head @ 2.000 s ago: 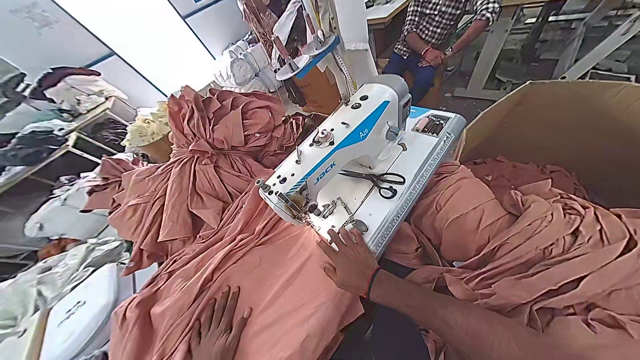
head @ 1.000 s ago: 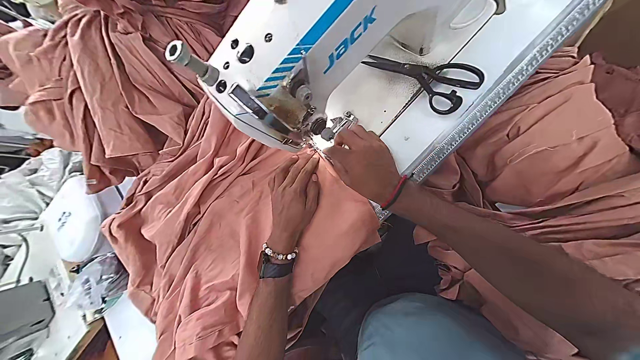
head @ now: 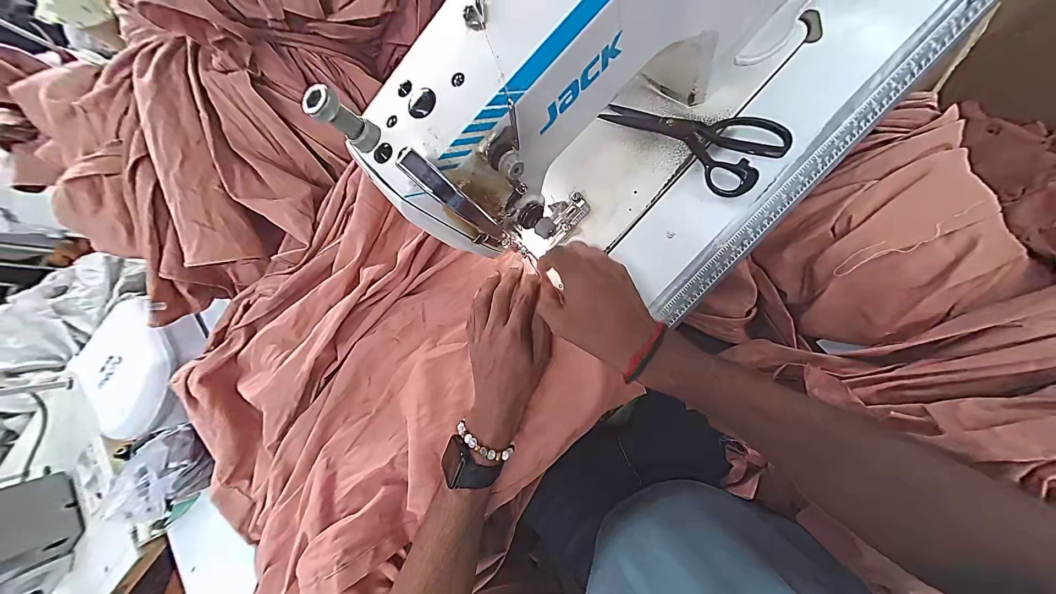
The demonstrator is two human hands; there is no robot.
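Observation:
A white and blue Jack sewing machine [head: 569, 82] stands at the top centre, its lit needle area just beyond my fingertips. Pink-brown fabric [head: 355, 371] runs from the needle area down and to the left. My left hand [head: 505, 330], with a beaded bracelet and a dark watch, lies flat on this fabric, fingers toward the presser foot. Close against it, my right hand [head: 596, 301] is curled at the fabric's edge right by the foot; its fingertips are partly hidden, so what they pinch cannot be told.
Black-handled scissors [head: 701, 140] lie on the machine bed, behind a measuring tape strip [head: 825, 157] along its edge. More pink-brown cloth is heaped at the upper left [head: 214, 124] and at the right [head: 916, 247]. Another white machine part [head: 124, 371] and a plastic bag [head: 161, 474] are at the left.
Two seconds ago my left hand lay low on the fabric, away from the needle; it is now beside my right hand at the presser foot. The view has moved in closer.

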